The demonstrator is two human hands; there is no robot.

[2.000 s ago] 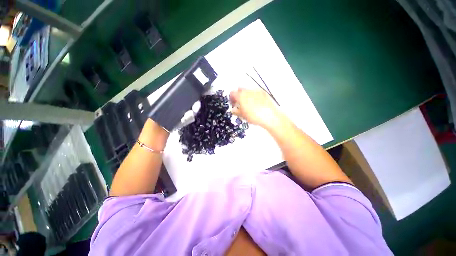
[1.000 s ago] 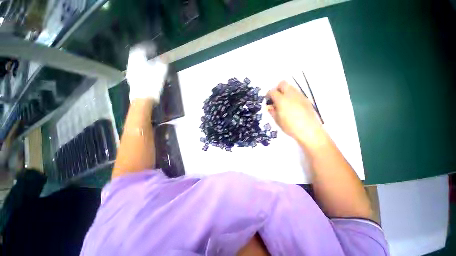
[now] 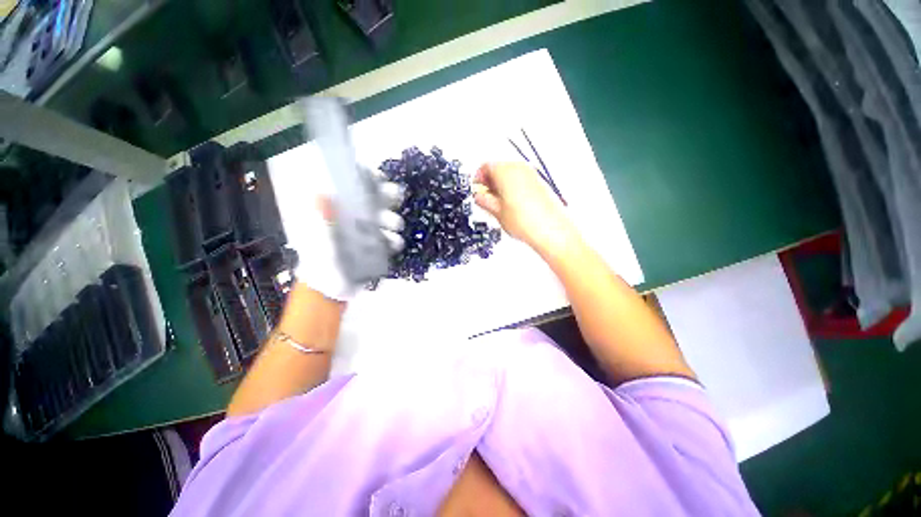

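Note:
My left hand [image 3: 321, 247], in a white glove, is shut around a dark plastic housing [image 3: 348, 187], held up and blurred, at the left side of the white sheet [image 3: 566, 247]. My bare right hand [image 3: 507, 200] is at the right edge of the heap of small black inserts [image 3: 434, 212], thumb and fingertips together. Whether an insert is between the fingertips cannot be made out. Tweezers [image 3: 538, 167] lie on the sheet to the upper right of my right hand.
Rows of black housings [image 3: 217, 212] lie left of the sheet. A clear tray [image 3: 141, 273] of housings is at far left. More housings stand on the green shelf [image 3: 424, 30] beyond the pale edge strip. Grey translucent layers [image 3: 828, 151] are at right, above a red crate [image 3: 813, 283].
One second ago my gloved hand was blurred over the housings at left; now it is over the sheet holding a housing. My right hand stays beside the heap. The whole view has shifted.

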